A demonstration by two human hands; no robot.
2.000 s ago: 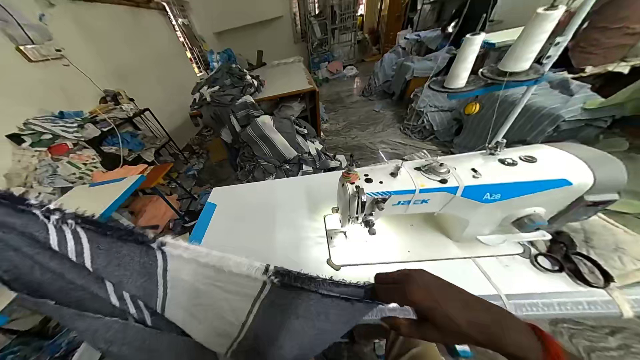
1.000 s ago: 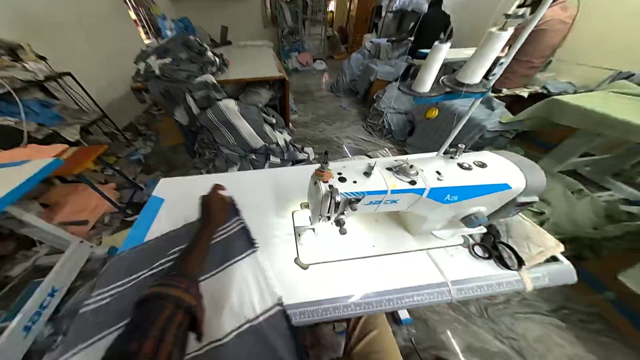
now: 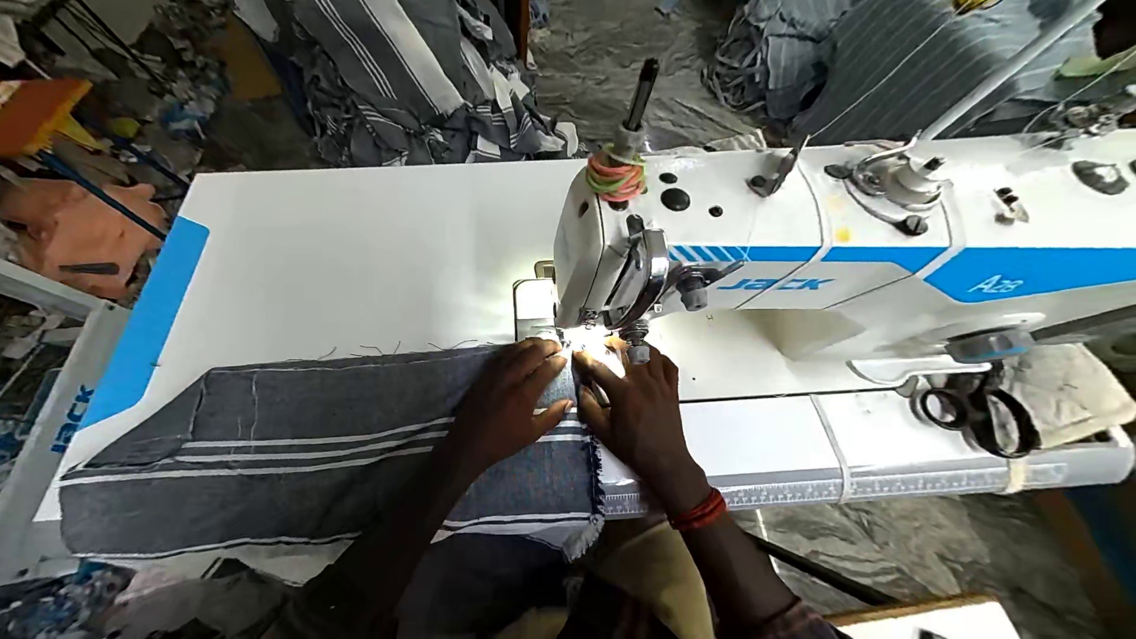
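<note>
Grey cloth with white stripes (image 3: 328, 426) lies over the left and front of the white sewing table, its frayed right edge running toward my body. My left hand (image 3: 510, 399) presses on the cloth just left of the needle area, fingers spread. My right hand (image 3: 635, 404), with a red band at the wrist, pinches the cloth's right edge beside the lit presser foot. The Jack sewing machine (image 3: 754, 257) stands over the fingertips; its needle is hidden in glare.
Black-handled scissors (image 3: 976, 413) and a folded pale cloth (image 3: 1061, 395) lie at the right. A clear ruler (image 3: 781, 488) runs along the table's front edge. Striped fabric (image 3: 399, 80) is heaped behind the table, and an orange cloth (image 3: 80, 231) lies beyond its left side.
The cloth has moved from the table's left part to the presser foot. My left hand has moved right with it, and my right hand is back in view. The view is closer over the machine.
</note>
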